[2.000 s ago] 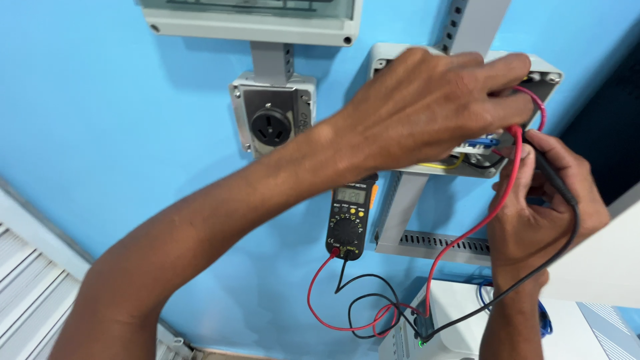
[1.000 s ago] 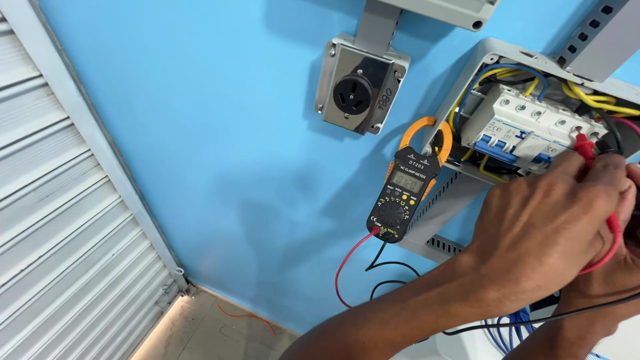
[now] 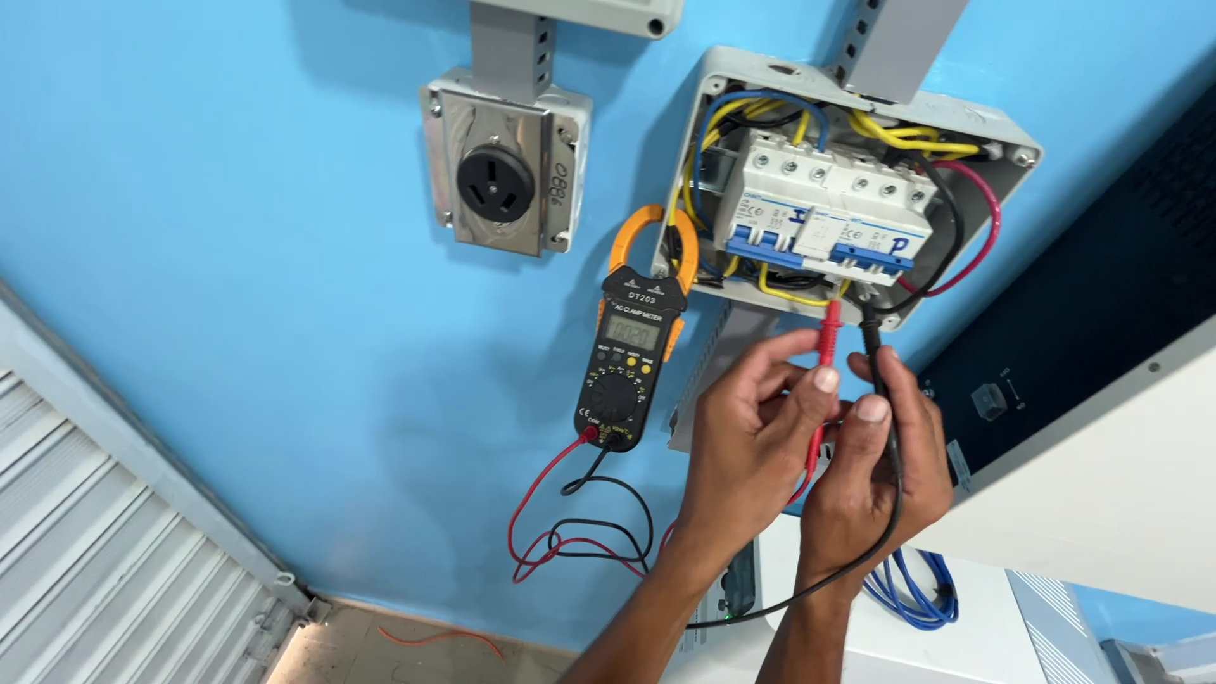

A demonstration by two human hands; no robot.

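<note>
My left hand (image 3: 765,413) pinches the red test probe (image 3: 828,332), and my right hand (image 3: 883,442) holds the black test probe (image 3: 870,332) just beside it. Both probes point up at the lower side of the circuit breakers (image 3: 822,214) inside an uncovered grey electrical box (image 3: 1021,142); whether their tips touch metal is hidden. Yellow, blue, black and red wires surround the breakers. Left of my hands, a clamp meter (image 3: 627,351) with orange jaws hangs by the box's lower left edge, its display lit with digits. Red and black leads run from its base.
A black round power socket (image 3: 495,183) on a metal plate is mounted on the blue wall. Slotted grey channels (image 3: 902,47) meet the box. A dark and white cabinet (image 3: 1092,456) stands right, coiled blue cable (image 3: 917,589) below, a white slatted shutter (image 3: 123,560) at lower left.
My hands have moved from the upper terminals of the breakers down to their lower side, both still with the probes. The view has shifted.
</note>
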